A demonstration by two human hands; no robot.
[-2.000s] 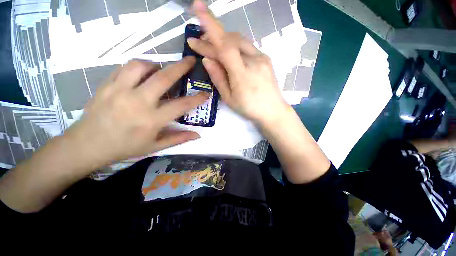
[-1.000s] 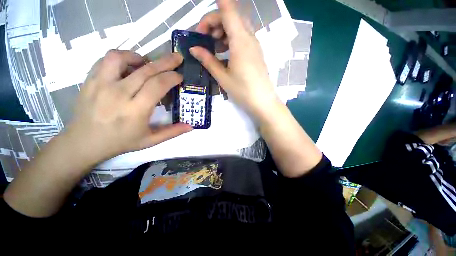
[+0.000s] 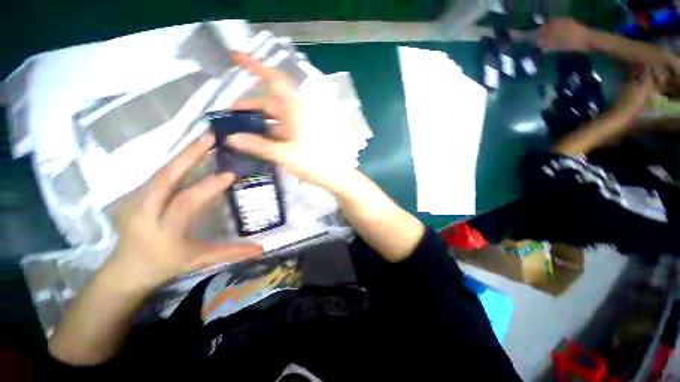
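A dark keypad phone lies on the piled sticker sheets, its white key area at the lower end. My left hand is at its left side, fingertips touching the upper left edge and thumb near the bottom end. My right hand is over the upper part, thumb on the dark face and fingers at the upper right edge. A blurred grey piece shows just beyond my raised right index finger; I cannot tell if the finger touches it.
A blank white sheet stack lies to the right on the green surface. Small dark phones and a dark pile are beyond it. Another person's arms reach in at the right. A cardboard box is below.
The view has swung to the right, so the phone and sheets appear lower and further left. Both hands stay at the phone. More of the other person's arms shows.
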